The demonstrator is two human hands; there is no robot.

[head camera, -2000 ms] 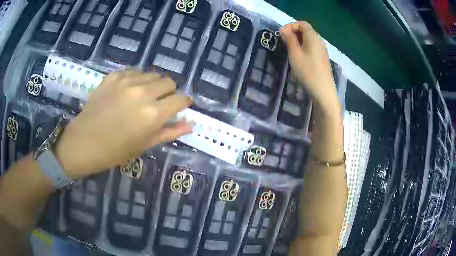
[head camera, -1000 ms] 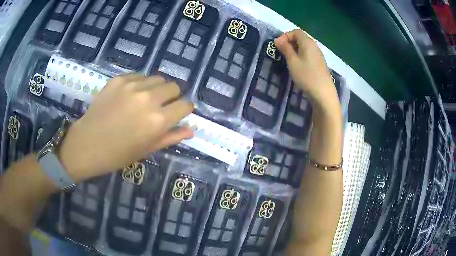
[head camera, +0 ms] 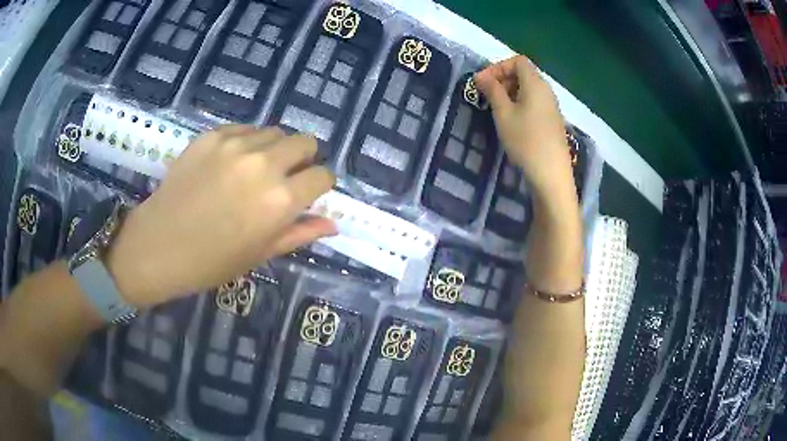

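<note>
My left hand (head camera: 233, 202) is closed around the middle of a white dotted sticker strip (head camera: 371, 231), held over the tray. My right hand (head camera: 522, 108) has its thumb and index fingertips together at the gold-edged camera frame (head camera: 474, 90) of a black phone case (head camera: 460, 159) in the upper row. The fingers hide part of that frame; whether a tiny piece is between the fingertips cannot be made out. More black cases with gold frames lie in the clear blister tray (head camera: 406, 194), such as a lower one (head camera: 317, 379).
Spare white dotted sheets (head camera: 608, 310) lie right of the tray, beyond my right forearm. Stacked glossy black trays (head camera: 703, 310) stand farther right. A green surface (head camera: 595, 52) with a pale edge (head camera: 634, 177) runs across the upper right.
My right fingertips have moved slightly left and down from above the camera frame onto it. The tray appears shifted a little in view. My left hand still holds the strip.
</note>
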